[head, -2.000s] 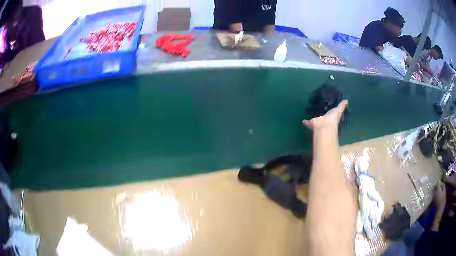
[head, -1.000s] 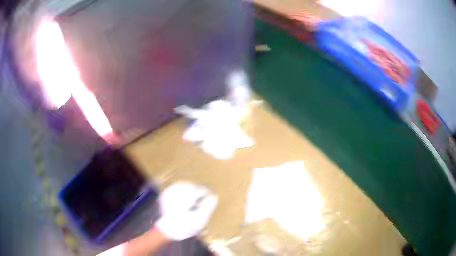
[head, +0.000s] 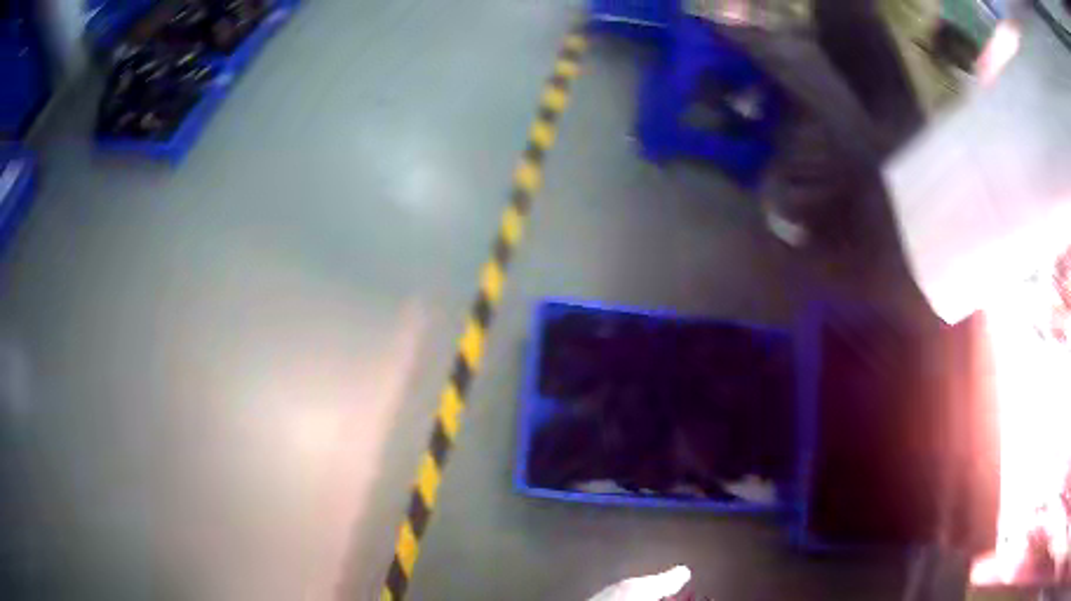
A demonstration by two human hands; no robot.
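Observation:
My left hand (head: pixel 644 585), in a white glove, shows only as fingertips at the bottom edge, below the crates. The rest is cut off, so its grip cannot be told. My right hand is out of the picture. Above the glove, a shallow blue crate (head: pixel 527 405) on the floor holds dark, blurred parts (head: pixel 664 399), with a few pale bits at its lower side. A second blue-edged crate (head: pixel 806 434) adjoins it on the right, its inside dark and reddish.
Glare from the heat box (head: pixel 1034 411) fills the right edge. Yellow-black floor tape (head: pixel 482 299) runs left of the crates. A blue stool (head: pixel 705 106) and a person's dark-clothed leg or shoe (head: pixel 787 223) are at upper right. Another crate of parts (head: pixel 170 94) is at upper left.
The view has swung from the belt and bench, past the heat box, to the floor crates. The gloved hand has gone to the bottom edge; the bare hand seen earlier is out of view.

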